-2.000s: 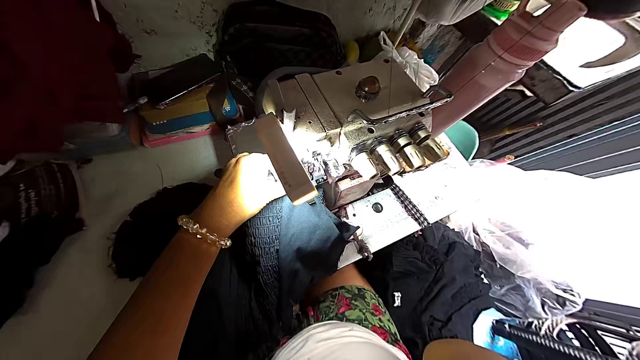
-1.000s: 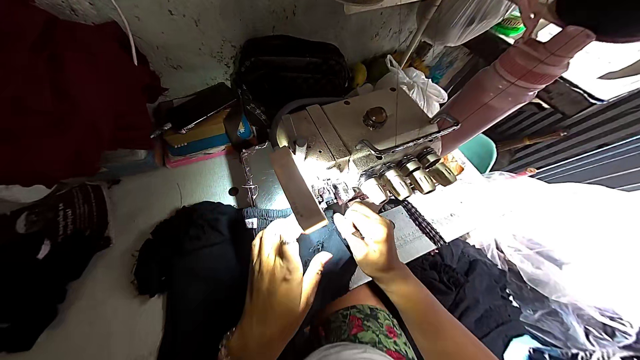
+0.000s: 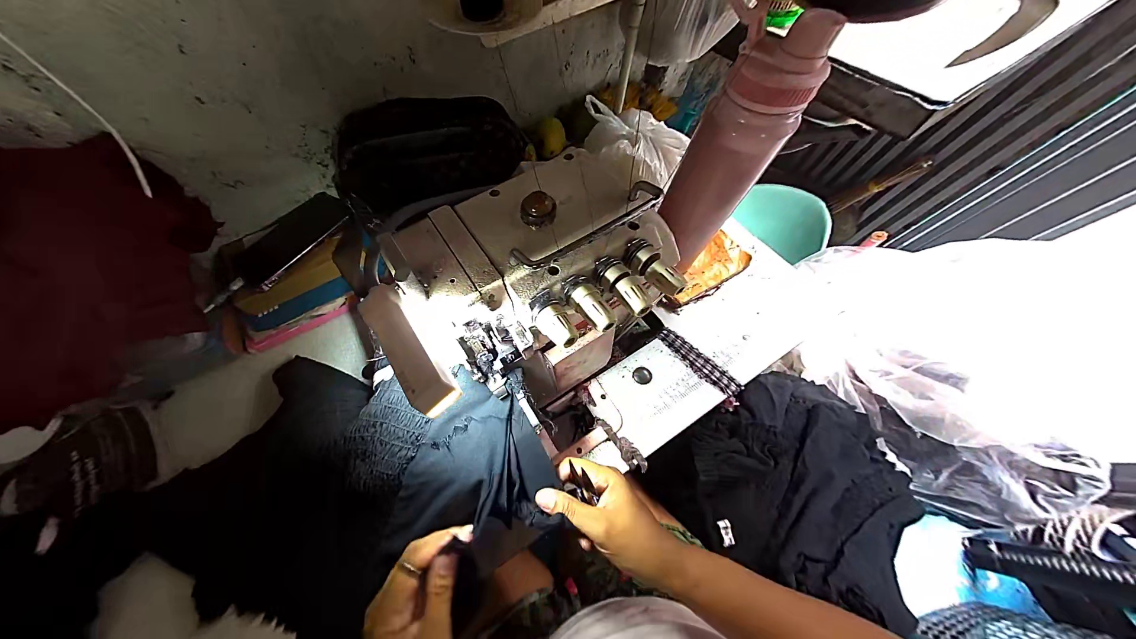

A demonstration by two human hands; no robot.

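Note:
A dark blue garment (image 3: pixel 461 461) with a gathered, shirred band lies under the presser foot area of a serger sewing machine (image 3: pixel 532 231) and hangs toward my lap. My left hand (image 3: pixel 422 581), with a ring on one finger, pinches dark cloth at the garment's lower edge. My right hand (image 3: pixel 612 524) grips the garment's right edge and also has small dark thread snips (image 3: pixel 583 482) between its fingers. A lamp head (image 3: pixel 410 351) glows over the needle area, partly covering the cloth there.
Black clothes (image 3: pixel 781 488) lie at the right beside a clear plastic bag (image 3: pixel 958 382). A pink bottle (image 3: pixel 745 133) stands behind the machine near a green tub (image 3: pixel 785 222). Stacked boxes (image 3: pixel 293 293) and maroon cloth (image 3: pixel 98 275) are at the left.
Both hands have moved from beside the needle area down toward my lap. The dark blue garment now stretches between the machine and my hands. The snips now show in my right hand.

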